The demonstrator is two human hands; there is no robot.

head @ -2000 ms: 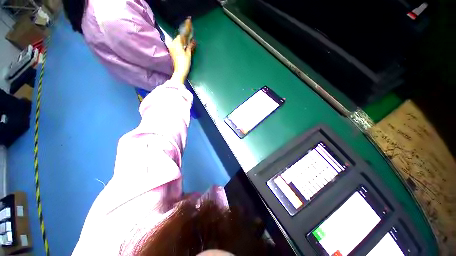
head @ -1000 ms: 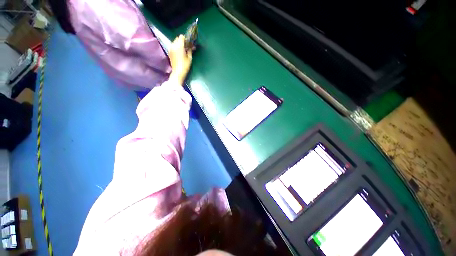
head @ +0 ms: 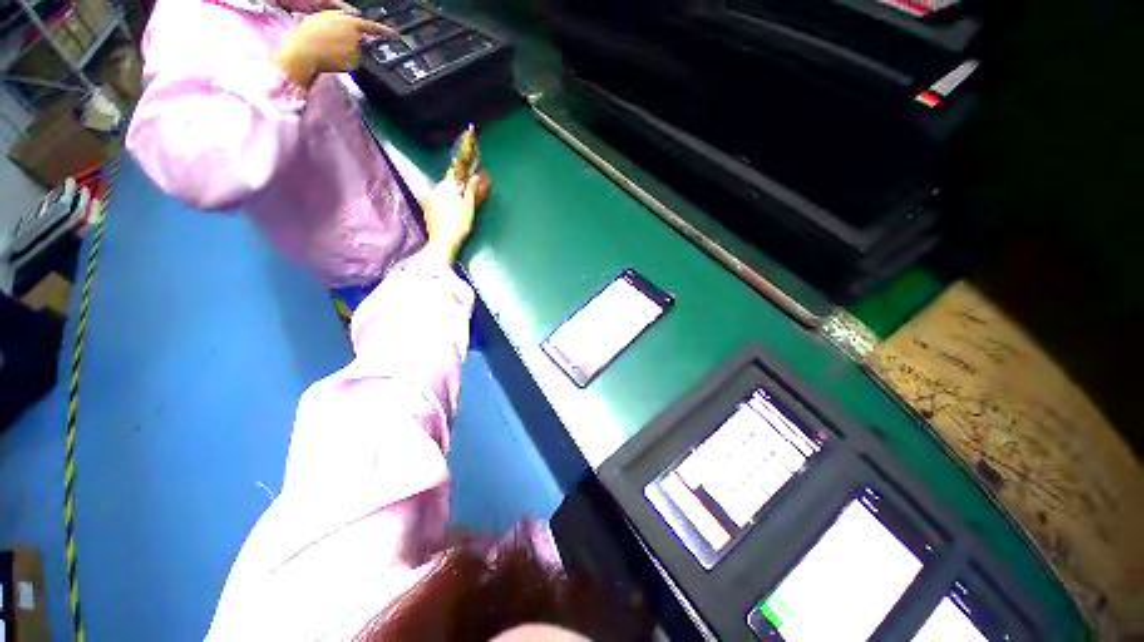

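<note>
My left hand (head: 448, 216) reaches out over the bench edge at the upper left, in a pink sleeve. It holds a small orange-brown item (head: 466, 154) upright between the fingers; what it is cannot be told. A separate smartphone (head: 609, 329) with a white screen lies on the green mat, nearer to me than the hand. A dark foam tray (head: 624, 467) at the lower right holds several lit phones, among them one with rows of text (head: 740, 470) and one with a green mark (head: 853, 577). My right hand is out of the picture.
A person in a pink smock (head: 238, 113) sits at the upper left, a hand (head: 329, 45) over phones in a black tray (head: 458, 90). Stacked black trays (head: 753, 138) stand behind the bench. A marked wooden board (head: 1004, 389) is at the right.
The view has shifted, showing more of the upper left. The neighbour's hand and tray have come into view. My left hand still holds the small item. The phones stay in place.
</note>
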